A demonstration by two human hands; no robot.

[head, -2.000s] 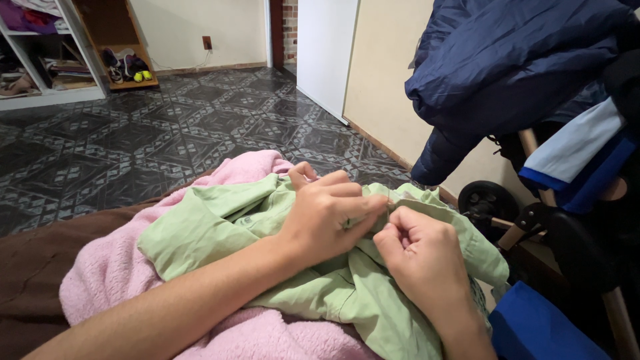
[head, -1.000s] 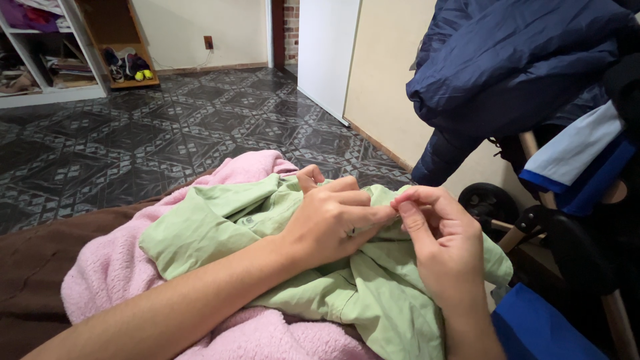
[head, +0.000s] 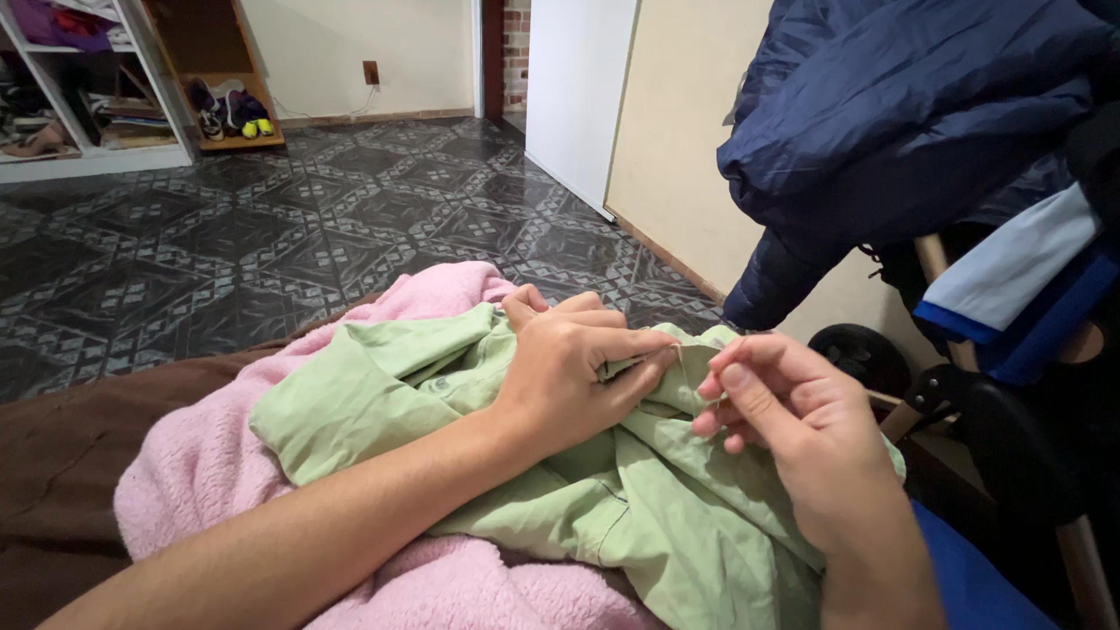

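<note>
A light green garment lies bunched over a fluffy pink blanket. My left hand rests on the garment and pinches a fold of its cloth between thumb and index finger. Just to the right, my right hand is raised over the cloth, thumb and index finger pinched together. A thin pale thread hangs in the gap between the two hands and runs toward the right fingers. Whether a needle is in the right fingertips is too small to tell.
Brown fabric spreads at the left. A navy puffer jacket hangs at the right over a dark frame with a wheel. Beyond lie dark patterned floor tiles, a white shelf and shoes on a wooden rack.
My right hand was closed beside the left fingers, then met them at the fingertips, and now stands a little apart to the right. My left hand has stayed on the garment.
</note>
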